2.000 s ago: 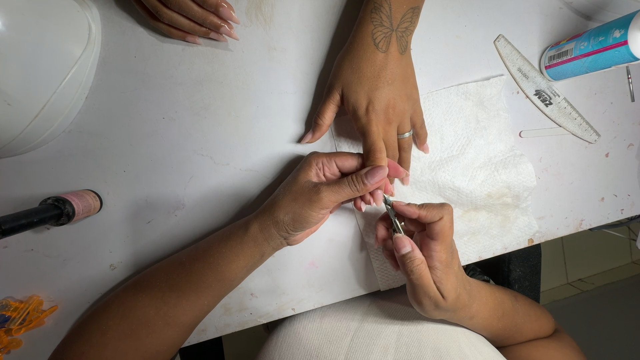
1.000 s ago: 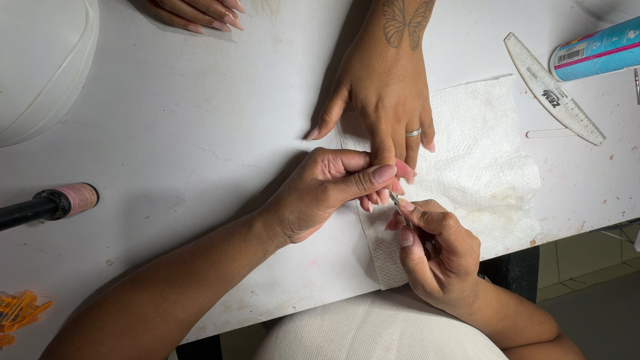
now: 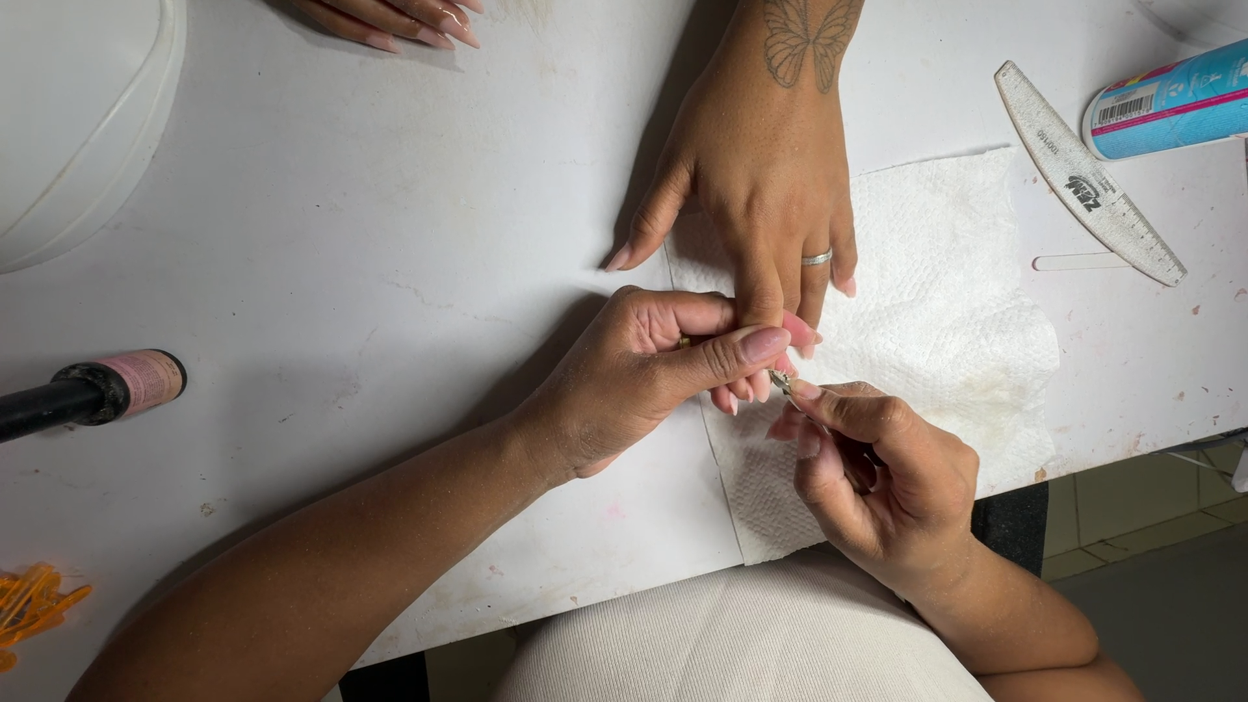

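Note:
My left hand (image 3: 643, 380) grips a finger of another person's hand (image 3: 770, 185), thumb on top near the fingertip. That hand lies palm down on a white paper towel (image 3: 936, 263); it wears a silver ring (image 3: 817, 257) and has a butterfly tattoo at the wrist. My right hand (image 3: 892, 468) is closed around a small metal cuticle nipper (image 3: 780, 380), whose tip is at the held fingertip. Most of the nipper is hidden inside my fingers, so whether its jaws are apart cannot be told.
A curved nail file (image 3: 1087, 175) lies at the right, over a thin white stick (image 3: 1077, 262), beside a blue can (image 3: 1175, 102). On the left are a white rounded device (image 3: 78, 117), a polish bottle (image 3: 122, 385) and orange plastic clips (image 3: 34, 604). Another hand (image 3: 390, 19) rests at the top.
The metal nipper shows less between my right fingers than two seconds ago. My left hand keeps its grip on the finger.

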